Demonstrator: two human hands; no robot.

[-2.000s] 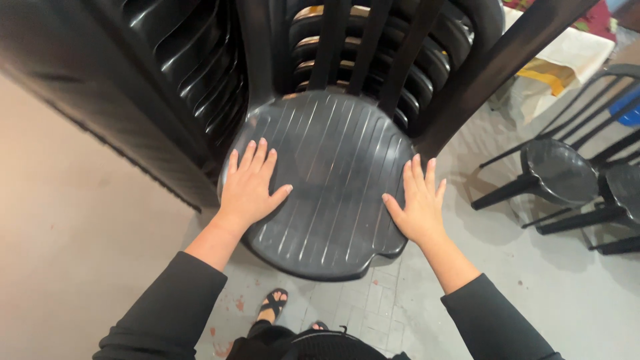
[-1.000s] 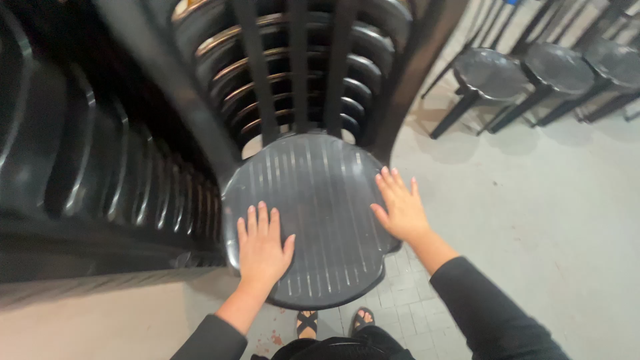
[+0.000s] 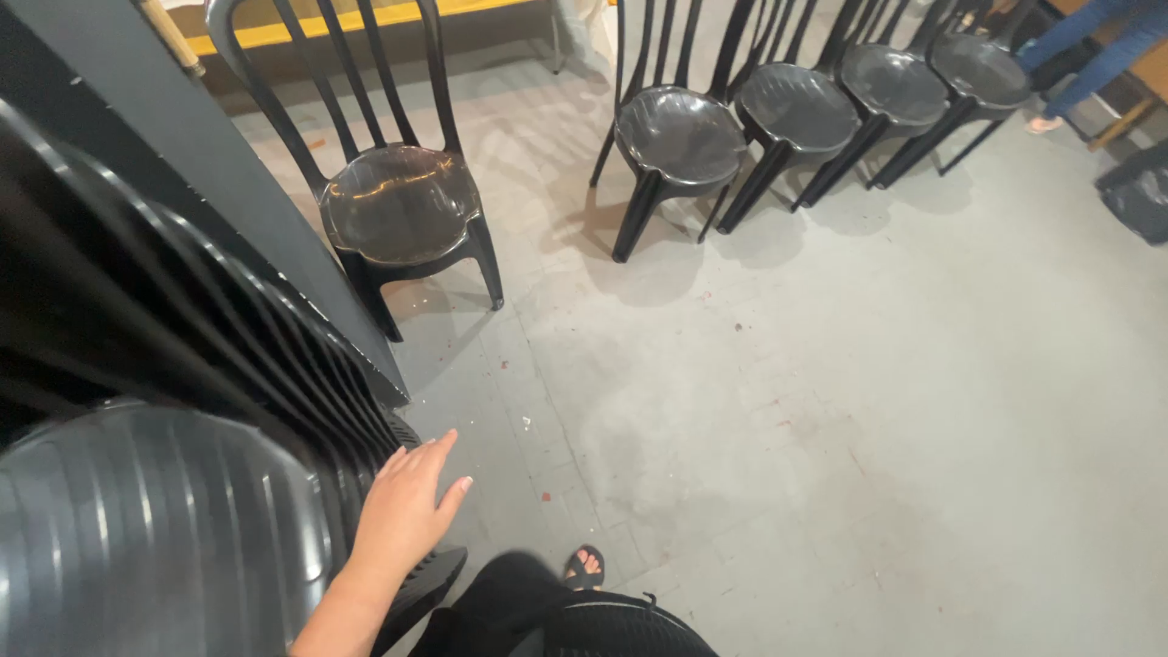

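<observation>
My left hand (image 3: 411, 506) is palm down with its thumb apart, beside the right edge of a stack of black plastic chairs. It holds nothing; whether its fingertips touch the stack's edge I cannot tell. The top chair's ribbed round seat (image 3: 164, 538) fills the lower left, partly cut off by the frame. My right hand is out of view. Ahead stands a single black plastic chair (image 3: 401, 205) with a slatted back, upright on the floor.
Several black chairs (image 3: 680, 137) stand in a row at the upper right. A dark grey panel or post (image 3: 228, 182) rises by the stack. A table edge with yellow cloth (image 3: 265, 32) is at the top. A person in jeans (image 3: 1077, 46) stands far right, near a black bag (image 3: 1136, 196).
Both hands lay on the ribbed seat before; now my right hand is out of view and my left is off the seat, by the stack's edge. The view has swung right.
</observation>
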